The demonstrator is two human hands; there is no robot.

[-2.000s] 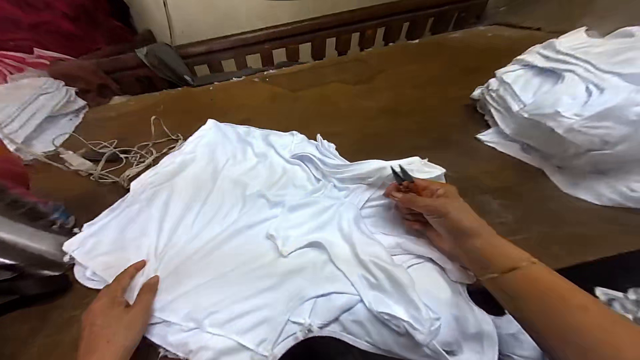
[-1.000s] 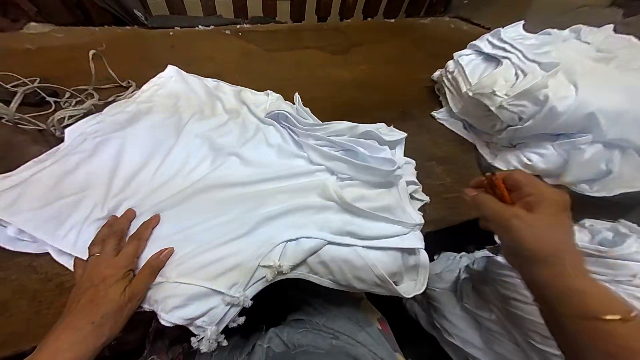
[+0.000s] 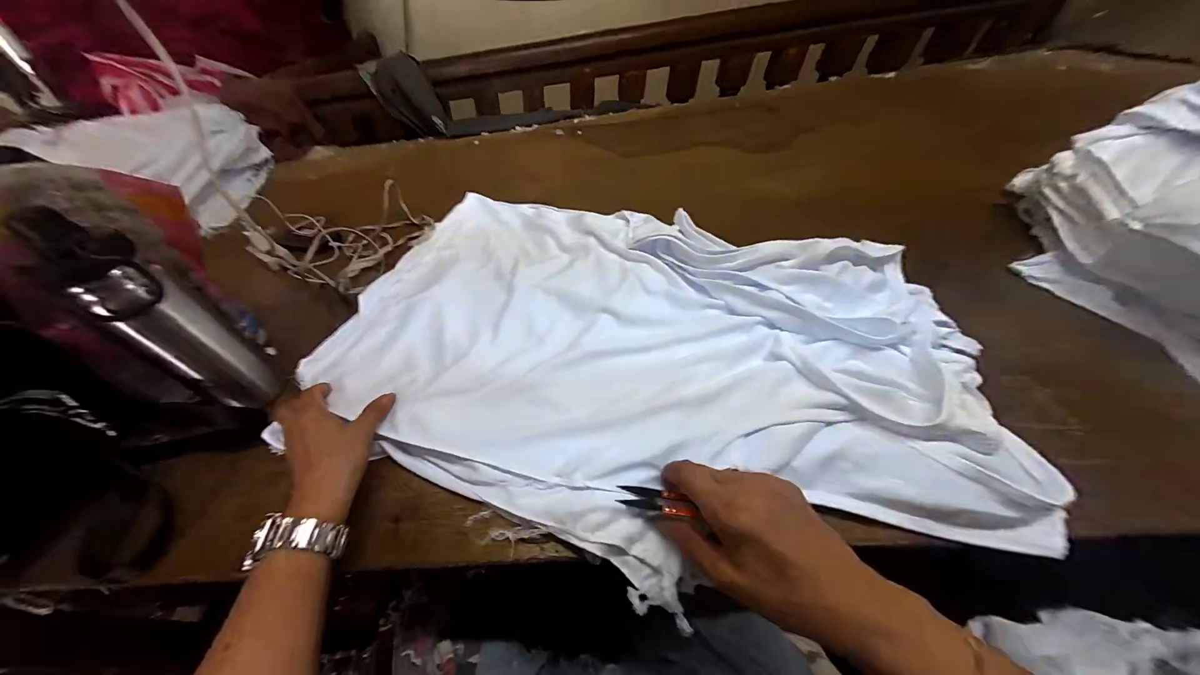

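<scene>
White knit garments (image 3: 581, 347) lie layered on a brown wooden table, their front edge hanging over the table's near side. My left hand (image 3: 328, 441), with a metal watch at the wrist, rests at their near left corner, thumb and fingers apart; whether it pinches the cloth is hard to tell. My right hand (image 3: 750, 530) holds thread snips (image 3: 661, 502) with orange handles and dark blades at the front edge of the cloth. The blades point left, with their tips apart. Loose threads (image 3: 511, 530) hang from the edge to the left of the snips.
A steel flask (image 3: 187, 328) lies tilted at the left, near a tangled pale cord (image 3: 337, 244). More white cloth (image 3: 216, 155) lies behind it. A pile of white garments (image 3: 1134, 206) stands at the right. A wooden railing (image 3: 731, 70) runs along the back.
My right hand, with the snips, has moved from the right of the garments to their front edge. My left hand has moved from the top of the cloth to its left corner.
</scene>
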